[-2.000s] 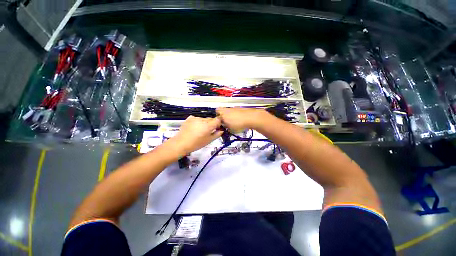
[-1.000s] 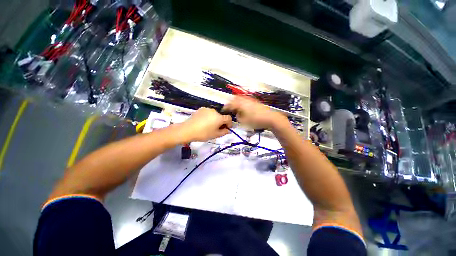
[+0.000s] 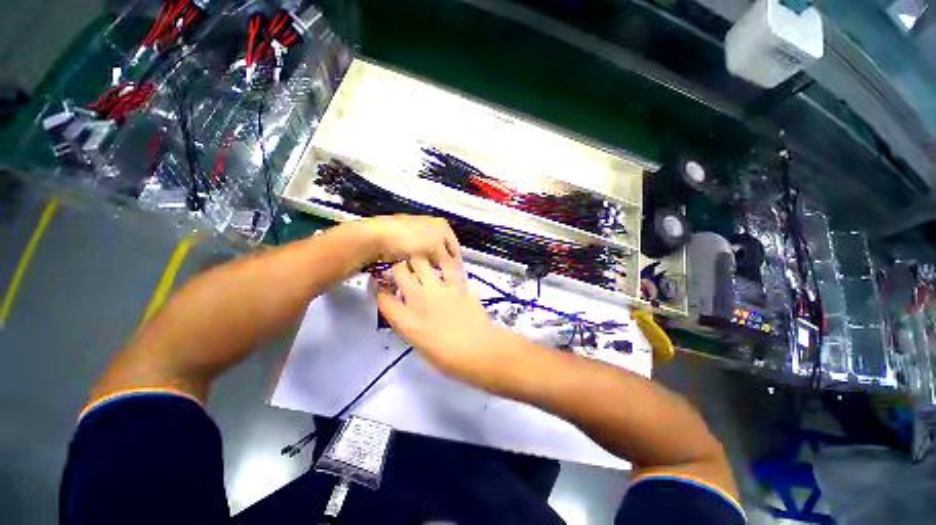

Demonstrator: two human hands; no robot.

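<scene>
A thin black wire harness (image 3: 541,305) with several branches lies across the white layout board (image 3: 467,405). One long black branch runs from under my hands down over the board's front edge. My left hand (image 3: 413,242) is bent over the harness's left part. My right hand (image 3: 436,313) overlaps it from the front, fingertips close to my left fingers. Both hands grip the harness there; the exact held spot is hidden. A little red and black shows beside my fingertips.
A cream tray (image 3: 339,121) with black and red wire bundles stands behind the board. Bagged harnesses (image 3: 221,133) lie left. Dark tape rolls (image 3: 669,228) and a grey machine (image 3: 708,275) stand right. A yellow curved object (image 3: 655,338) is at the board's right edge.
My view has tilted since the earliest frame. Both hands have moved left along the harness, my right hand further and lower. My right forearm now crosses the board, and the red ring no longer shows.
</scene>
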